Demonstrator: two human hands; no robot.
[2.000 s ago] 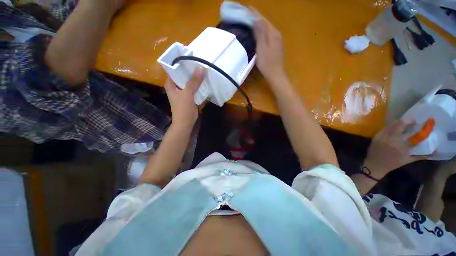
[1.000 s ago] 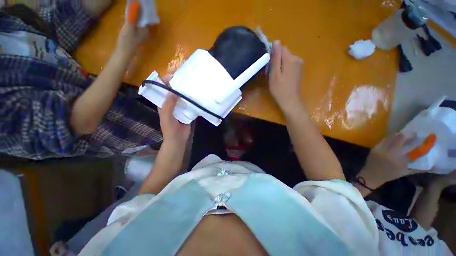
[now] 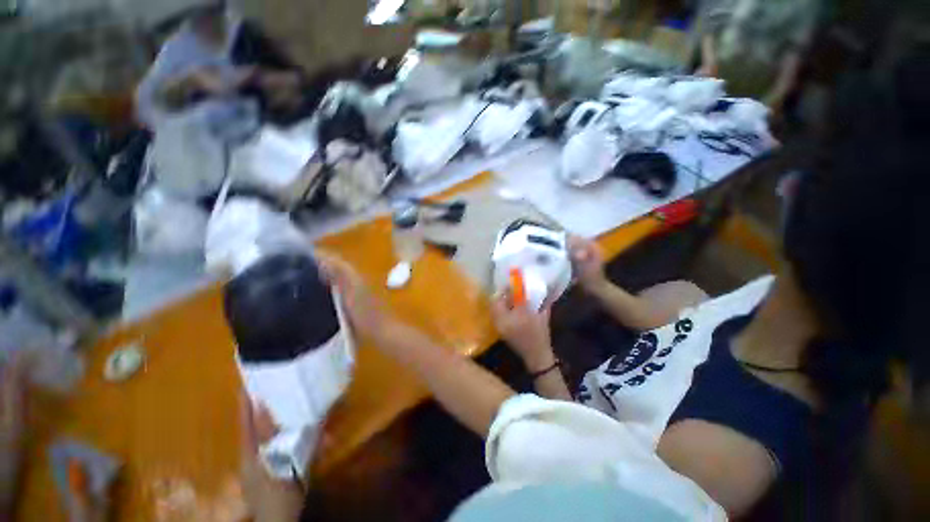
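Note:
The security camera (image 3: 296, 387) is upright in front of me, its glossy black rounded head (image 3: 282, 308) above its white body. My left hand (image 3: 267, 449) grips the white lower end, partly hidden behind it. My right hand (image 3: 352, 296) is at the right side of the black head, its fingertips hidden or blurred. A white shape (image 3: 243, 232) shows just beyond the head; I cannot tell whether it is the cloth or another unit. The frame is blurred.
Right, a neighbour's hands hold a white camera (image 3: 532, 260) and an orange-handled tool (image 3: 518, 288). A bottle (image 3: 407, 240) and white wad (image 3: 400, 275) stand on the orange bench (image 3: 184, 408). Piled units (image 3: 653, 112) lie beyond. A round white item (image 3: 124, 362) is left.
The view has swung up and to the right, bringing in the piled units and the right-hand neighbour. The held camera has turned upright. The cloth, earlier in my right hand, cannot be clearly made out.

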